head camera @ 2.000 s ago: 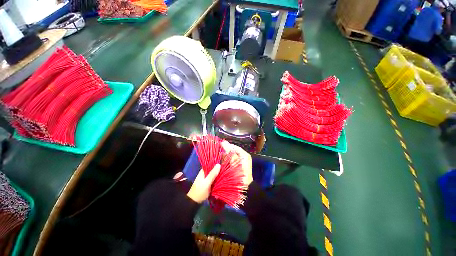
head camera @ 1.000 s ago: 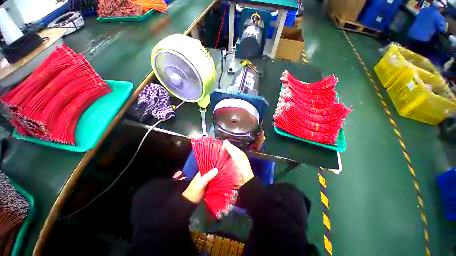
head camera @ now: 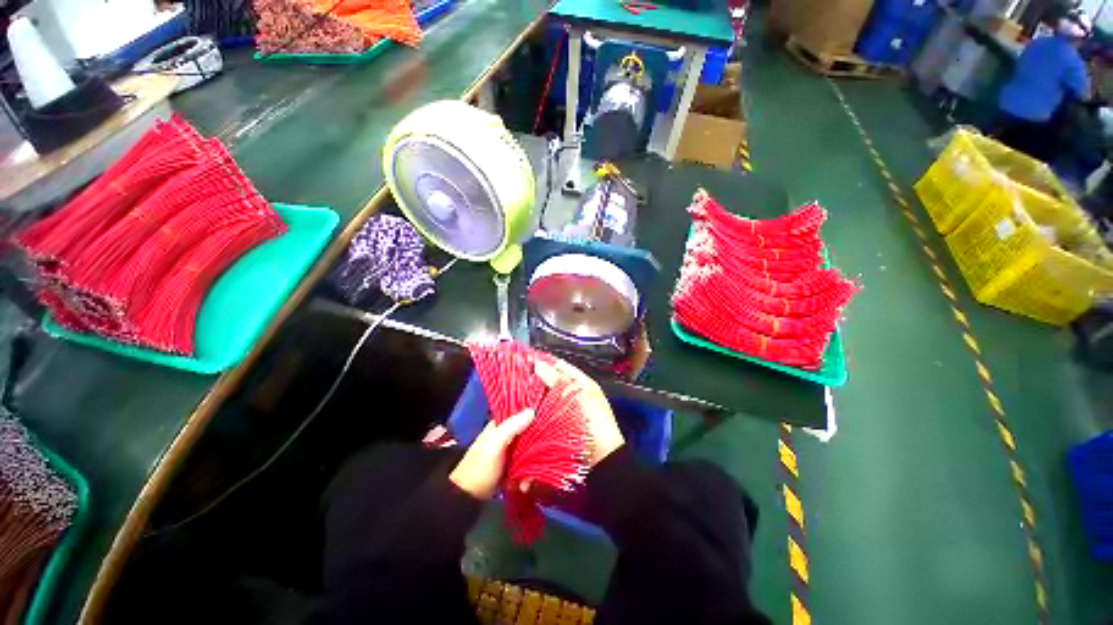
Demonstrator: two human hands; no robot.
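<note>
A bundle of red lead wires (head camera: 527, 415) is held between both hands, over the blue bin (head camera: 635, 427) and in front of the silvery disc machine (head camera: 583, 299). Its upper ends point toward the disc and its lower ends spread in a fan. My left hand (head camera: 491, 454) grips the bundle from the left, thumb on top. My right hand (head camera: 588, 409) wraps its right side; its fingers are partly hidden. Red wires lie stacked in the right-hand green tray (head camera: 840, 357) and in the left-hand green tray (head camera: 271, 275).
A lime-rimmed fan (head camera: 458, 183) stands left of the disc, beside a purple-and-white clump (head camera: 388, 259). A pale cable (head camera: 330, 381) hangs over the bench edge. An electric motor (head camera: 607, 208) sits behind the disc. Yellow crates (head camera: 1007, 232) stand across the aisle. A person in blue (head camera: 1044, 79) is at far right.
The held bundle's lower ends have shifted, first swinging downward together, now fanned toward the right with some hanging below. Both hands remain on it. The view has tilted slightly.
</note>
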